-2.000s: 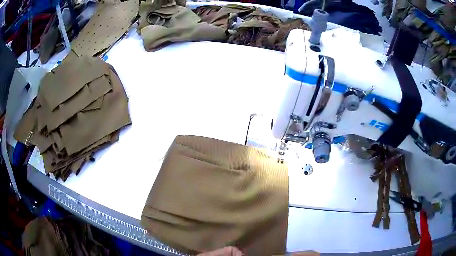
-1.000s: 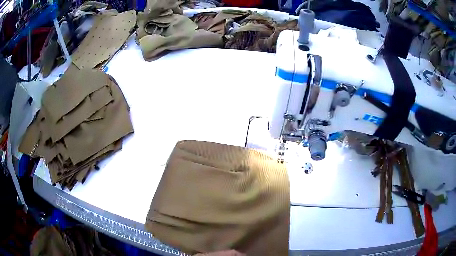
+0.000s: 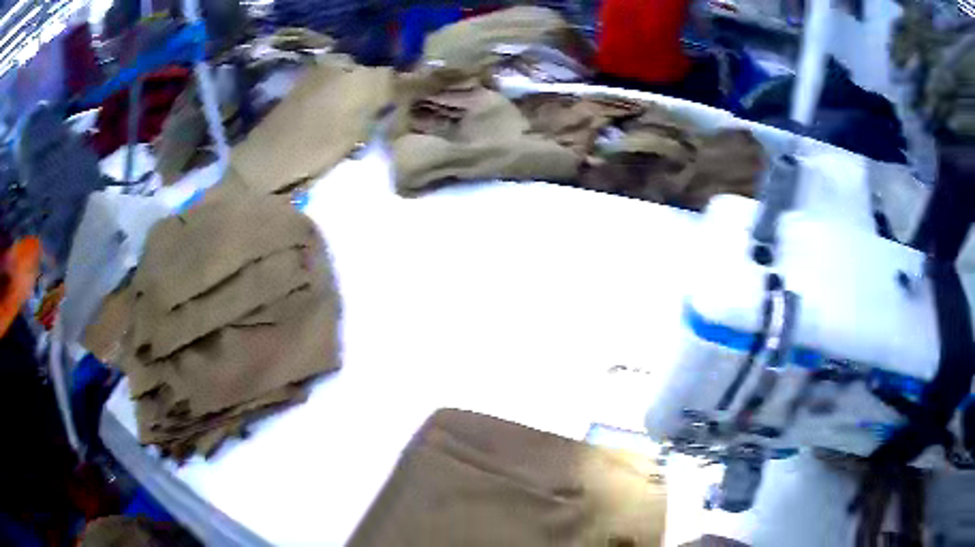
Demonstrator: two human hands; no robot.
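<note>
The picture is blurred. A brown cloth panel [image 3: 503, 486] lies on the white table at the bottom, cut off by the lower edge. Its right part is brightly lit beside the needle area of the white and blue sewing machine head [image 3: 845, 272]. The needle and presser foot cannot be made out. A small brownish patch at the bottom edge, right of the panel, may be part of my right hand; it is too cut off to tell. My left hand is not in view. Blurred dark brown strips [image 3: 890, 508], apparently zips, lie at the lower right.
A stack of cut brown panels [image 3: 241, 310] lies at the left table edge. A lighter tan panel [image 3: 315, 123] is behind it. Heaped brown pieces [image 3: 641, 150] line the far table edge. Something red [image 3: 641, 41] stands beyond the table.
The view has swung left and up, so table, panel and machine sit lower and further right. The hand part seen on the panel's lower edge has left the picture.
</note>
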